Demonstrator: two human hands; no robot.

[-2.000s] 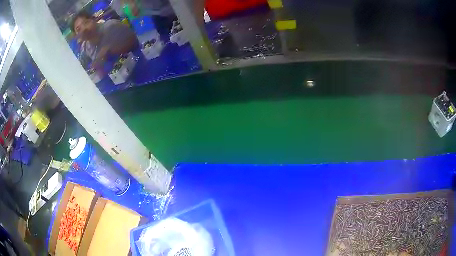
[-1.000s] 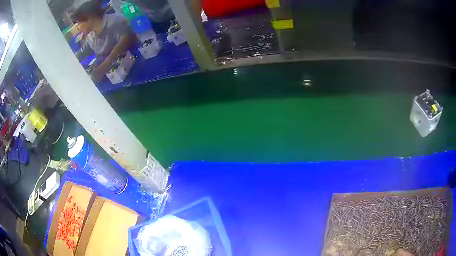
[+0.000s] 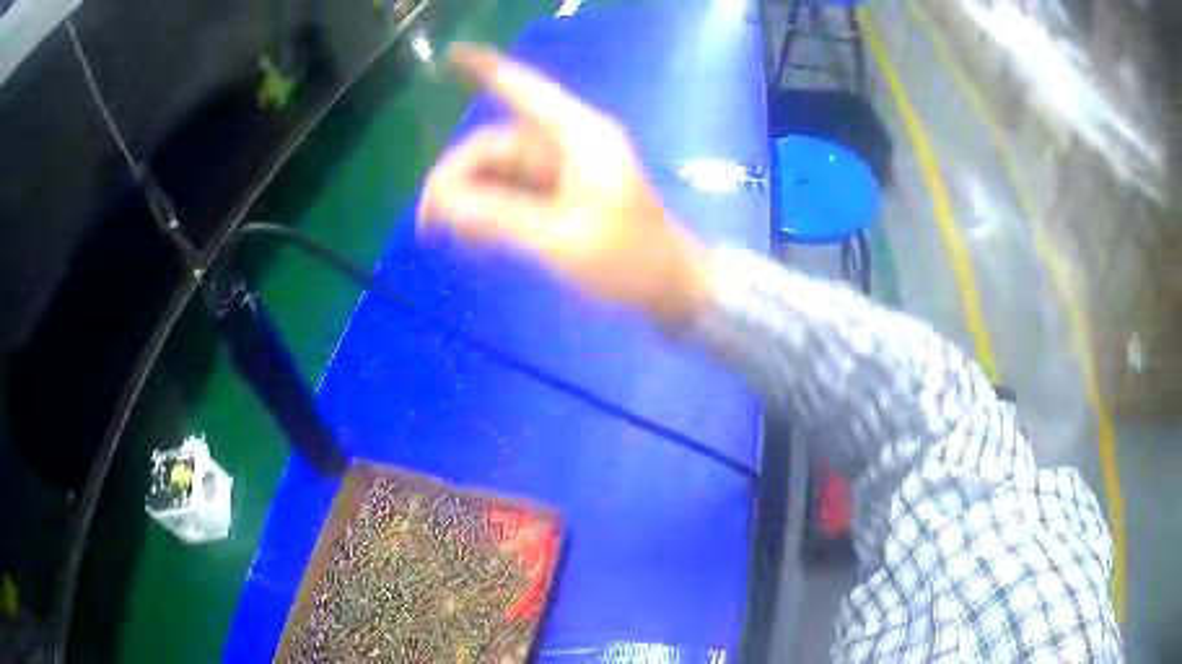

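My right hand (image 3: pixel 557 195) is raised over the blue bench sheeting, blurred, with one finger stretched out and the others bent. I see nothing in it. A checked sleeve covers the arm, which enters from the lower right. My left hand is out of the picture. The black electric screwdriver (image 3: pixel 276 370) hangs at the left, its lower end by the screw tray's (image 3: pixel 333 525) upper left corner. The tray holds many long screws (image 3: pixel 408 577), with a patch of red pieces (image 3: pixel 525 558) at its right side. An open white adapter housing (image 3: pixel 195 490) sits on the green belt.
A black cord (image 3: pixel 583 396) runs across the bench (image 3: pixel 648 519) to its right edge. A blue round stool (image 3: pixel 823 188) stands beyond that edge, on a grey floor with yellow lines. The green conveyor belt (image 3: pixel 162 603) runs along the left, beside a dark curved edge.
The view has swung to the right. My right hand, previously only fingertips at the tray, is now raised in full view. The screwdriver and stool have come into view; the cartons and bag have left it.
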